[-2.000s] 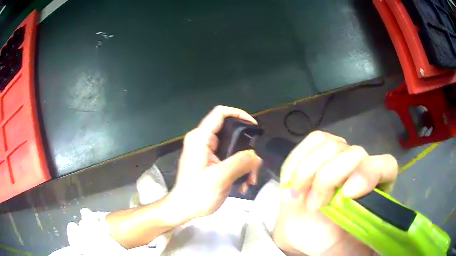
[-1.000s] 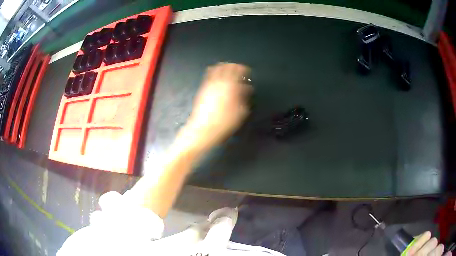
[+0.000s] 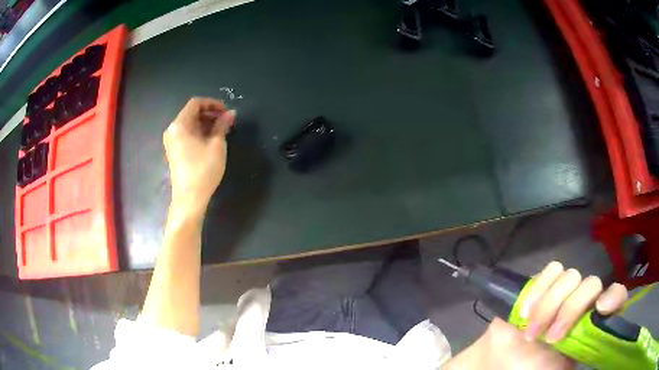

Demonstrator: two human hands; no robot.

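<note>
My right hand [image 3: 560, 307] is closed around the lime-green electric screwdriver [image 3: 603, 340] at the lower right. Its black nose and thin silver bit [image 3: 448, 264] point left, in front of the bench edge. My left hand [image 3: 199, 144] is over the left part of the bench with thumb and fingertips pinched close together, beside a few small silver screws [image 3: 230, 94]. Whether a screw is between the fingertips cannot be made out. A black plastic housing [image 3: 309, 144] lies on the dark green bench [image 3: 405, 166], to the right of my left hand, touched by neither hand.
A red tray [image 3: 79, 191] with black parts lies at the bench's left. Several black parts [image 3: 477, 36] lie at the far side. Red trays [image 3: 614, 123] stand at the right edge, above a red stool [image 3: 621, 242]. A black cord [image 3: 473, 249] loops below the bench edge.
My left hand has let go of the housing it held two seconds ago, now on the bench, and is at the screws. The screwdriver has moved away from the housing. The view has shifted.
</note>
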